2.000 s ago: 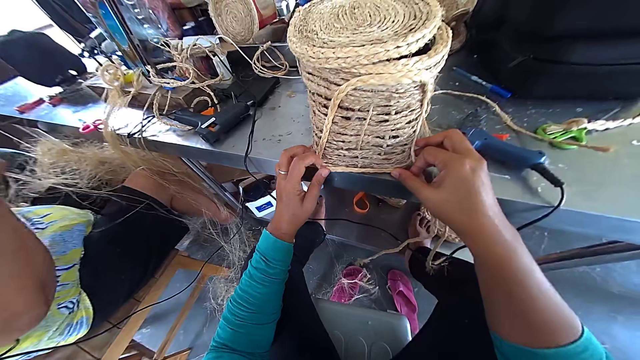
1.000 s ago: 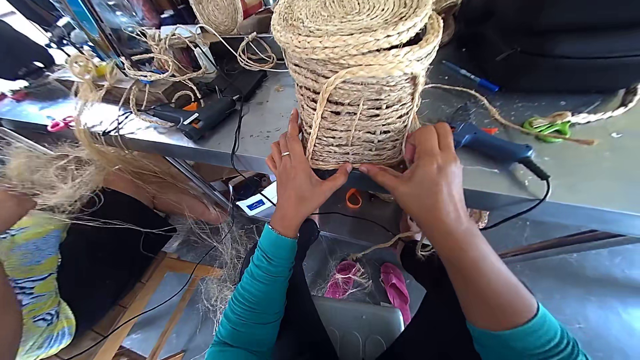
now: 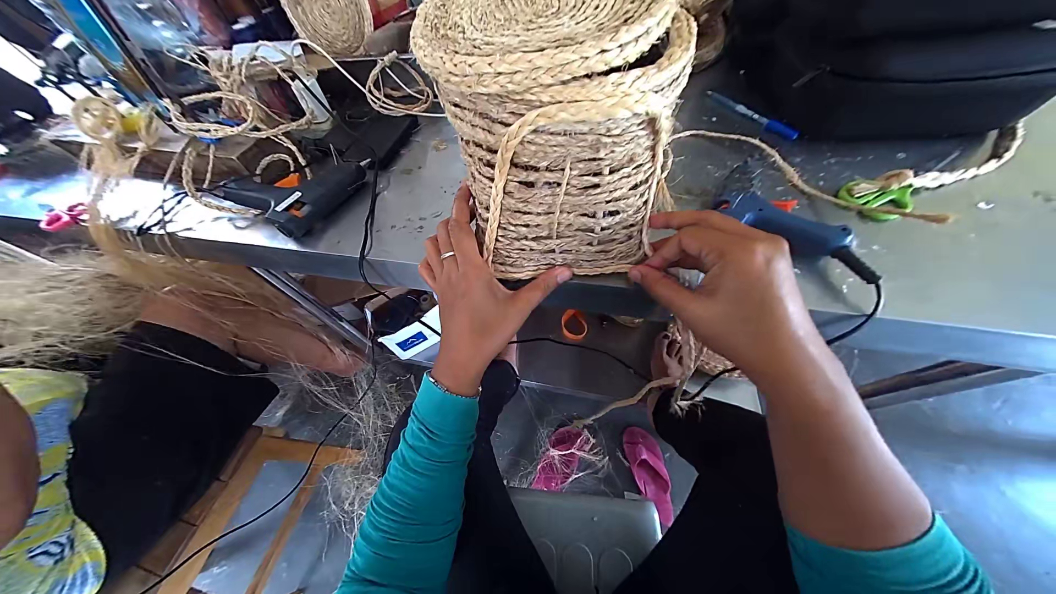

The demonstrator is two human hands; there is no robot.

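Note:
A round basket of braided natural fibre [image 3: 569, 190] stands at the front edge of the metal table, under a coiled braided lid [image 3: 553, 37]. A braided strip [image 3: 505, 165] forms an arch on the basket's near side. My left hand [image 3: 478, 289] is spread against the basket's lower left, its thumb on the bottom rim. At the lower right, my right hand [image 3: 718, 280] pinches the end of the braid by the bottom edge with thumb and fingers. A blue glue gun [image 3: 784, 223] lies just right of that hand.
Green-handled scissors [image 3: 879, 198], a blue pen [image 3: 752, 115] and a black bag [image 3: 891, 66] lie to the right. A dark glue gun [image 3: 309, 198] and rope coils [image 3: 235, 107] are at left. A person [image 3: 157, 412] with loose fibres sits at left. Black cords hang below the table edge [image 3: 610, 297].
My right hand has moved from the middle of the basket's bottom edge to its lower right corner. My left hand remains spread at the lower left.

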